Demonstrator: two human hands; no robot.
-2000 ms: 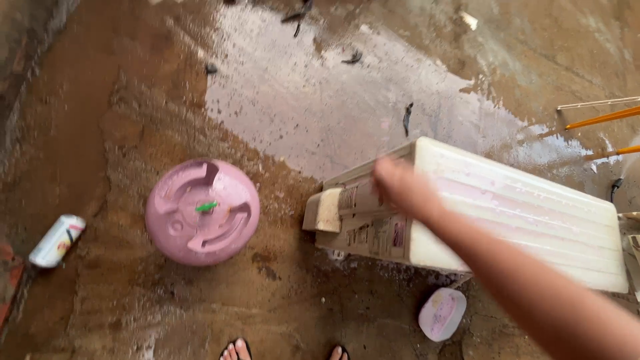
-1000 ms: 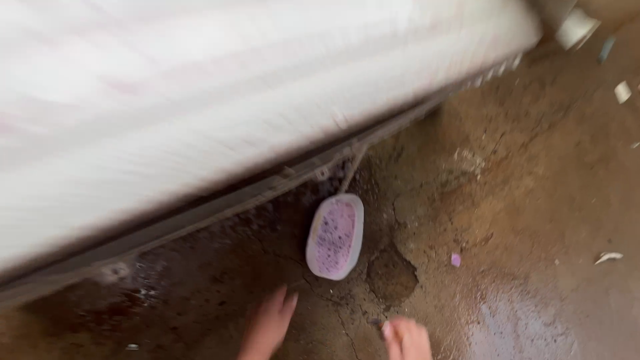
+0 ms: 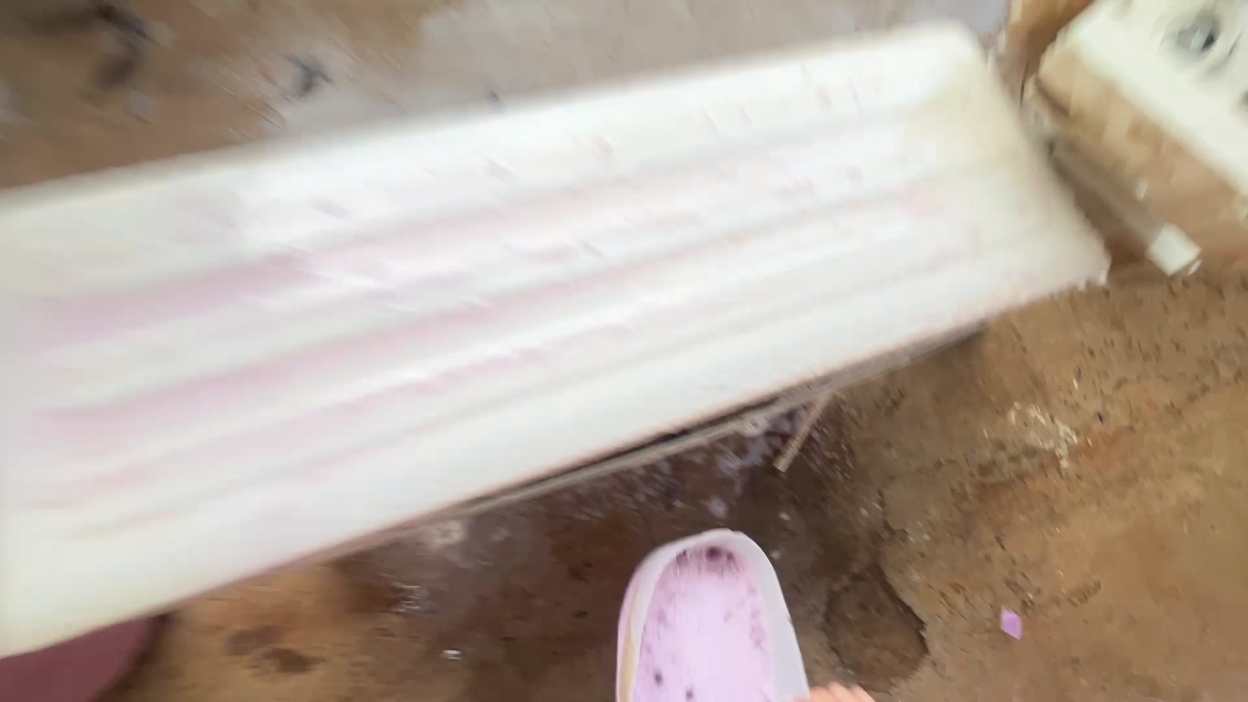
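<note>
A small white oval plastic tub with pinkish liquid and dark specks in it is at the bottom, in front of a long white ridged plastic casing. Only the fingertips of my right hand show, at the tub's lower right wall; the tub appears raised off the floor. The rest of this hand is cut off by the frame. My left hand is out of view. Pink stains and wet streaks run along the casing, which is blurred.
Wet brown floor surrounds the casing, with a shallow hole and a purple scrap on it. A thin stick pokes out beneath the casing. An off-white object stands at upper right, and a pink plastic object shows at lower left.
The tub stood on the floor a second ago, with both hands near it and apart from it; now it is higher, with right fingers at its wall. The left hand has left the view.
</note>
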